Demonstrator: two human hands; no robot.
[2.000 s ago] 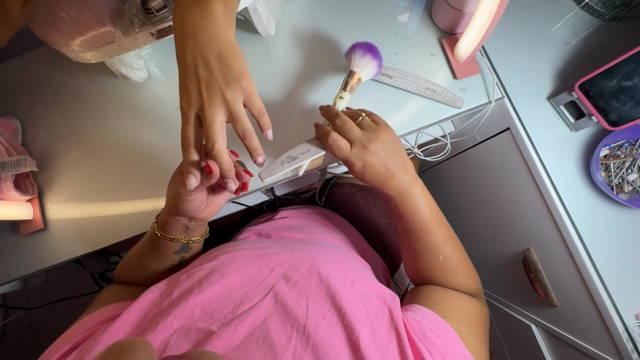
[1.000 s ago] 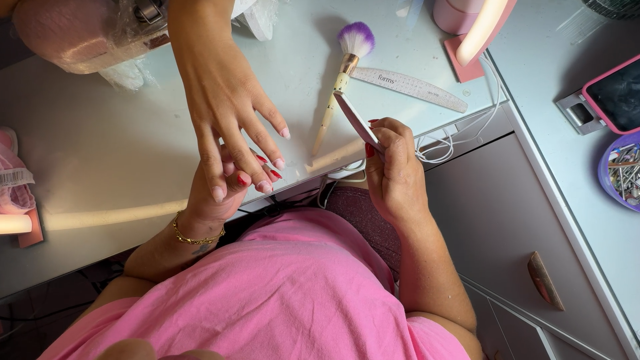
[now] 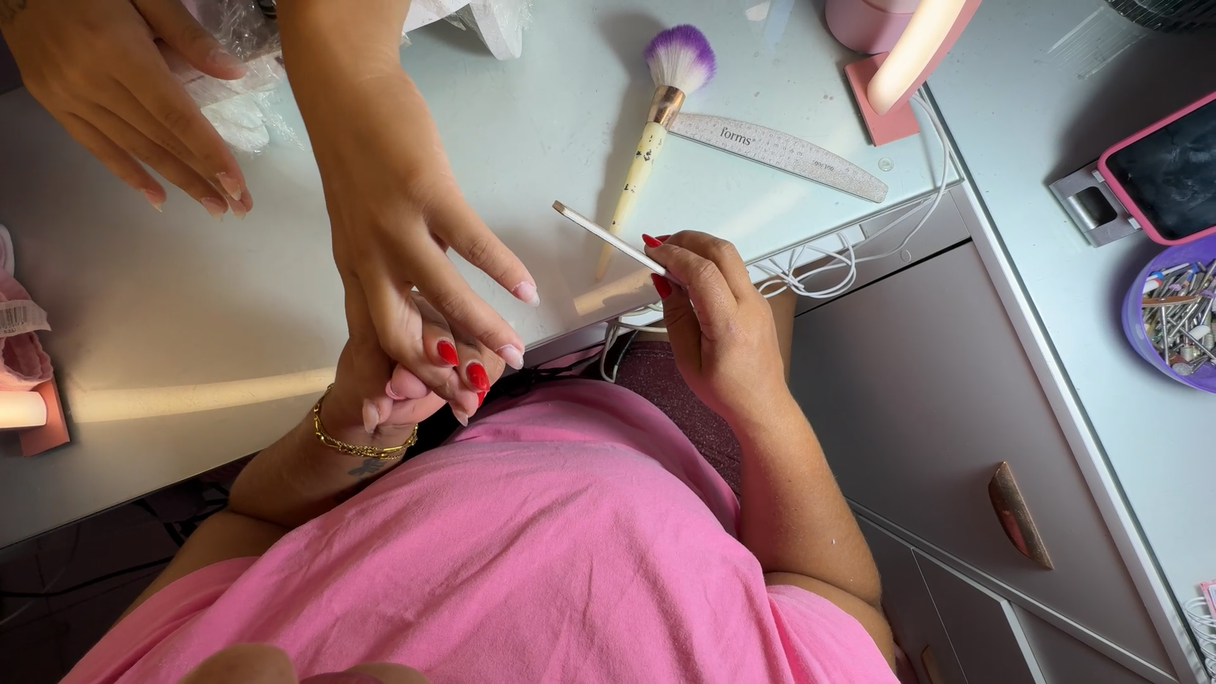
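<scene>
My left hand (image 3: 380,375), with red nails and a gold bracelet at the wrist, holds the fingers of another person's hand (image 3: 389,199) from below, near the table edge. That hand lies palm down with its fingers spread. Between the thumb and fingers of my right hand (image 3: 712,313) is a nail file (image 3: 608,237), seen nearly edge-on, its free end pointing up and left. Behind the file lies a makeup-style dust brush (image 3: 649,142) with purple and white bristles. A grey curved nail file (image 3: 779,155) rests on the table beside the brush.
The person's other hand (image 3: 123,95) hovers at the upper left near clear plastic wrapping. A lit lamp (image 3: 907,57) on a pink base stands at the top right. White cables (image 3: 817,271) hang at the table edge. A phone (image 3: 1168,171) and a purple bowl of drill bits (image 3: 1135,318) are at far right.
The file in my right hand has turned from flat to edge-on, away from the other person's fingertips. The person's other hand has come into view at the upper left.
</scene>
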